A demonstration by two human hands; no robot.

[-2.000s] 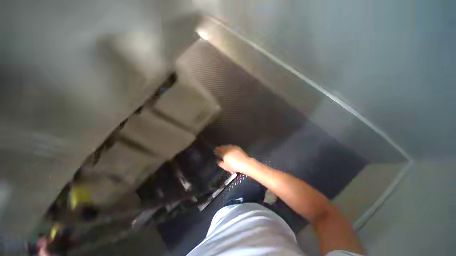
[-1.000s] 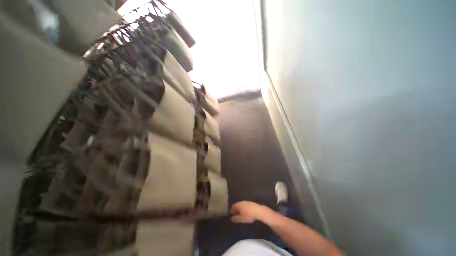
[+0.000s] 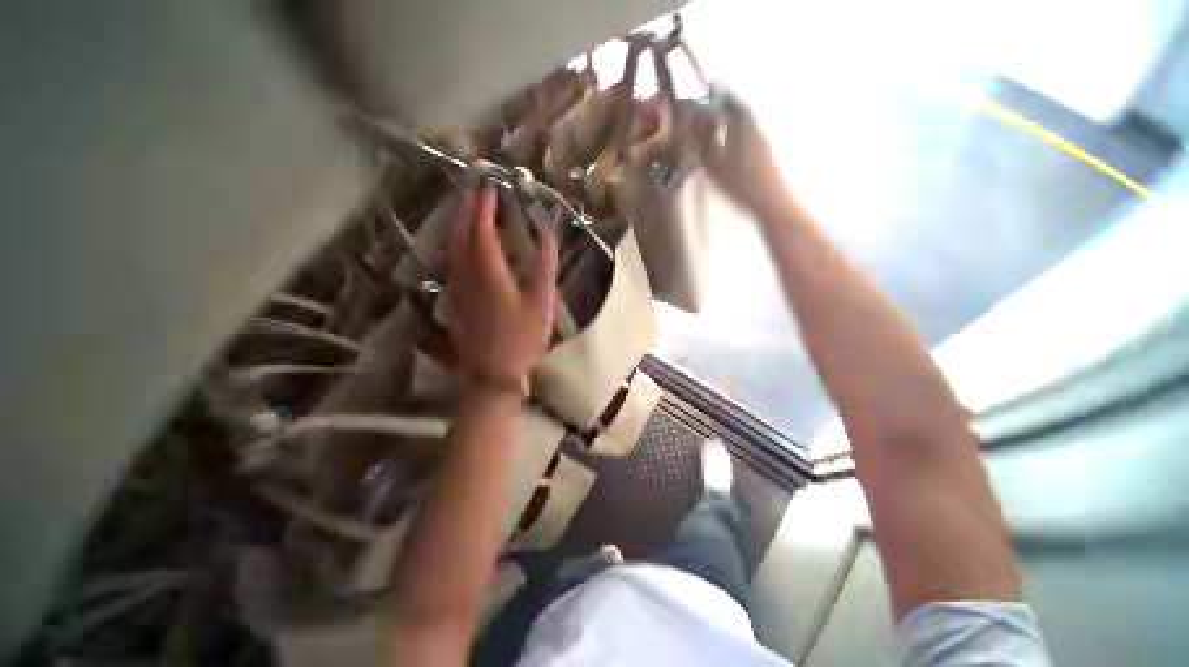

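Cream tote bags (image 3: 606,341) with dark open insides hang in tight rows on a rack at the left and centre. A shiny metal rail (image 3: 443,156) runs above them, with pale bag handles (image 3: 352,426) around it. My left hand (image 3: 499,293) is raised against the bags just below the rail, thumb and fingers apart, with no clear grip. My right hand (image 3: 739,150) is at the far end of the row, touching or close to the last bag's handles. It is blurred, and its fingertips are hidden in glare.
A dark textured floor (image 3: 639,482) lies below, with my shoe on it near a grooved metal door sill (image 3: 730,424). Beyond is a bright grey-blue floor with a yellow line (image 3: 1063,141). A pale wall panel (image 3: 1108,521) stands at the right. A large pale surface blocks the upper left.
The view has moved up to the doorway and its sill. My right hand has risen from low beside the bags to the row's far end. My left hand has come into view at the rail.
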